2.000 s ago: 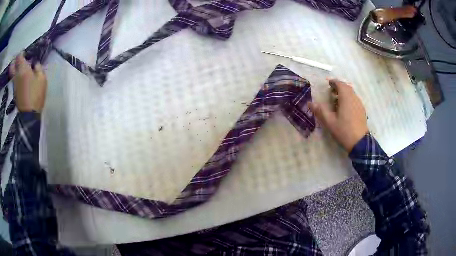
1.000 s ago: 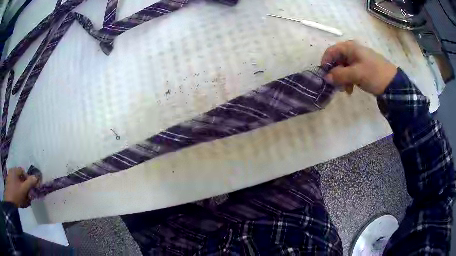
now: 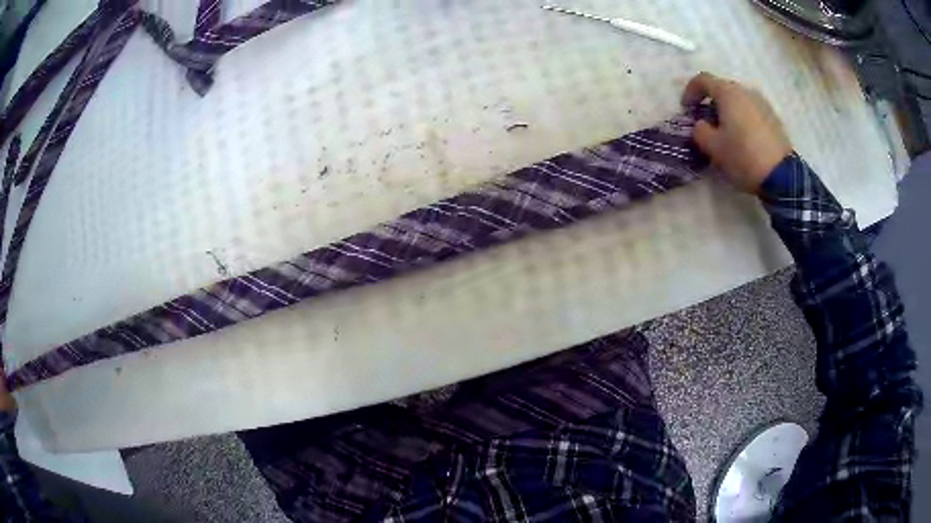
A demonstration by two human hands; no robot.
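Note:
A purple-and-white plaid necktie [image 3: 449, 227] lies stretched in a nearly straight diagonal across the padded table [image 3: 408, 347]. It is broad at the right and narrow at the left. My right hand [image 3: 743, 133] holds the broad end, with thumb and fingers closed over it, so the tip is hidden. My left hand [image 3: 5, 396] is cut off by the left edge of the picture. Only a small part of it shows, at the narrow part of the tie, and its grip is mostly out of view.
A white-handled thin tool [image 3: 653, 33] lies on the far side. Loose plaid ties [image 3: 63, 133] lie at the far left. The iron's metal edge [image 3: 817, 22] is at the top right. A round white base [image 3: 761, 475] stands on the speckled floor.
The tie went from bent and loose to stretched diagonally. My right hand took hold of its broad end. My left hand moved down to the narrow part, then out to the left edge.

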